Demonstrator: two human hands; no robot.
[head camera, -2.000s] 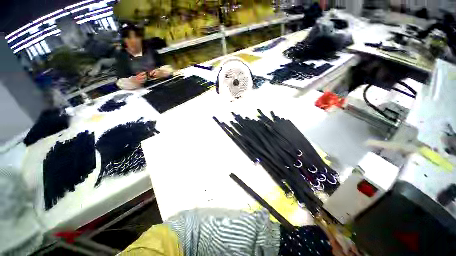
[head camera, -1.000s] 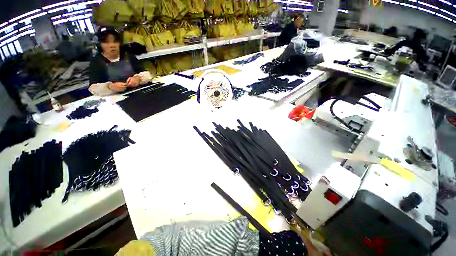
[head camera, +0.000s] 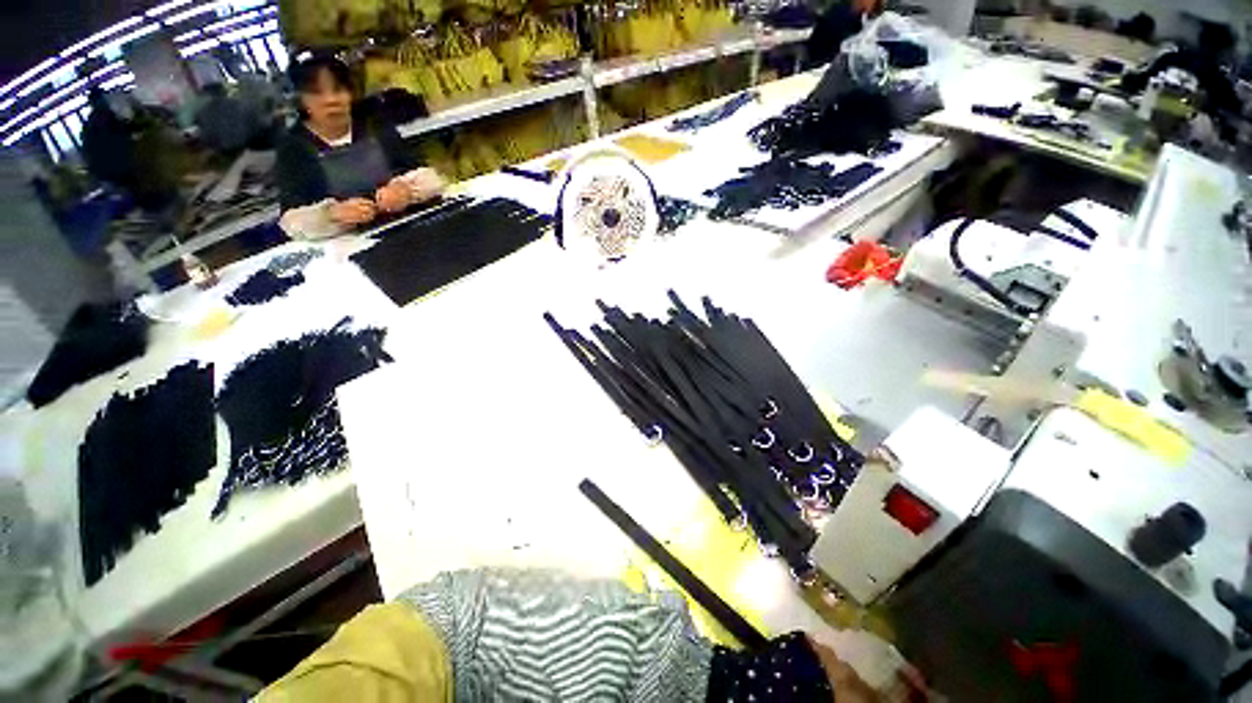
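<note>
My left arm crosses the bottom in a striped sleeve with a dark dotted cuff. My left hand (head camera: 854, 676) shows only as a blurred strip past the cuff at the bottom edge, beside the sewing machine's dark head cover (head camera: 1064, 604); its fingers are hidden. My right hand is out of the picture. A single black strap (head camera: 670, 560) lies on the yellow tape, its lower end reaching the cuff. Finished straps (head camera: 700, 398) lie fanned left of the machine, silver rings at their near ends. The needle area is hidden.
The white box with a red power switch (head camera: 908, 508) stands between straps and head cover. A round fan (head camera: 608, 206) stands behind the straps. A red item (head camera: 862, 264) lies behind the machine. More strap piles (head camera: 148, 460) lie left. A person (head camera: 337, 158) sits across the table.
The camera view has swung about, shifting the whole scene in the picture. My left arm stays low beside the machine. The single strap and the fanned straps show no clear movement on the table.
</note>
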